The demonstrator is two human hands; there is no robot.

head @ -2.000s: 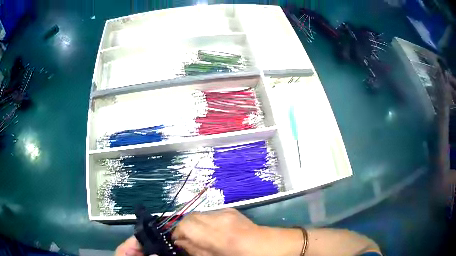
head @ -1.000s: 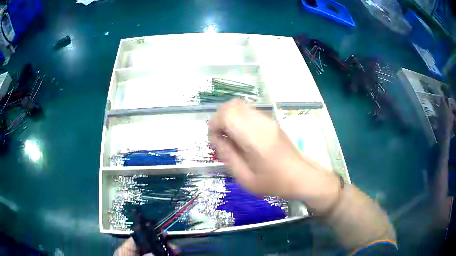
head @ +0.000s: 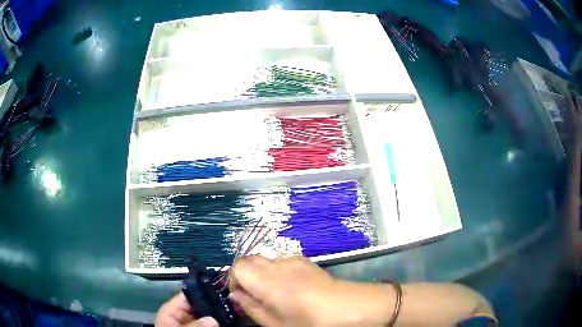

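Note:
My left hand point(head: 179, 313), partly cut off by the lower edge, holds a black connector housing point(head: 207, 297) with pale dots along it. Several thin coloured wires point(head: 250, 243) stick up from the housing over the tray's front rim. My right hand point(head: 281, 290) is at the housing's right side, fingers bent in against it near the wires; its fingertips are partly hidden, and I cannot tell if they pinch a wire. The off-white parts tray point(head: 242, 107) holds black wires point(head: 201, 230), purple wires point(head: 328, 217), blue wires point(head: 191, 170), red wires point(head: 309, 144) and green wires point(head: 293, 82).
A slim tool with a turquoise handle point(head: 390, 163) lies in the right compartment. Partly wired connectors lie left point(head: 32, 121) and right point(head: 469, 67) of the tray on the dark green bench point(head: 83, 211). Another tray point(head: 542, 96) is at the right edge.
My right hand reached over the red wires one second ago and is now back at the housing. The view has tilted, so the tray sits higher than a second ago.

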